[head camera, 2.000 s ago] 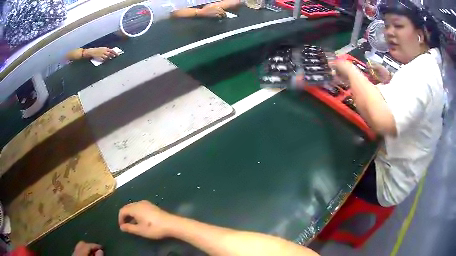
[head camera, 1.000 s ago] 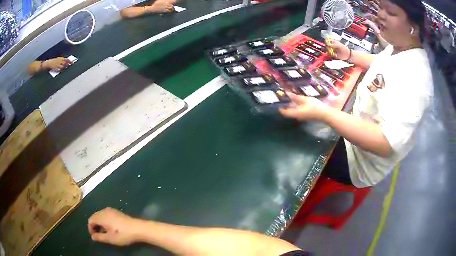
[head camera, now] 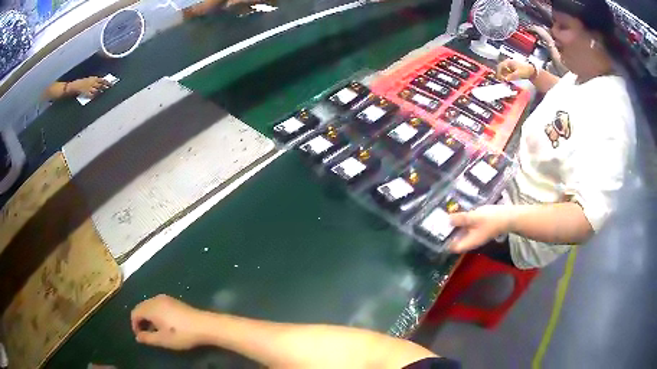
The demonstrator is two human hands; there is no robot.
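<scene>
My right hand point(head camera: 164, 322) rests over the green bench point(head camera: 266, 238) at the lower left, its forearm coming from the bottom right. Its fingers are curled around a dark gap; I cannot tell whether anything is inside. Only a possible sliver of my left hand shows at the bottom edge. A neighbour's hand point(head camera: 479, 225) holds the near right corner of a clear blister tray point(head camera: 425, 243). The tray carries black units point(head camera: 351, 167) with white labels and yellow-gold marks in two rows. Its far right side overlaps a red tray point(head camera: 400, 72) with more black units.
A tan board point(head camera: 57, 252) and pale grey board point(head camera: 166, 158) lie at left. The neighbour point(head camera: 576, 144) sits at right on a red stool point(head camera: 483, 288). A white fan point(head camera: 495, 21) stands behind. Across the bench are another hand point(head camera: 88, 87) and a white ring point(head camera: 122, 33).
The neighbour's clear tray has moved away from above the red tray, toward me and the bench's middle. More of the red tray shows. My left hand has nearly left the view; my right stays curled.
</scene>
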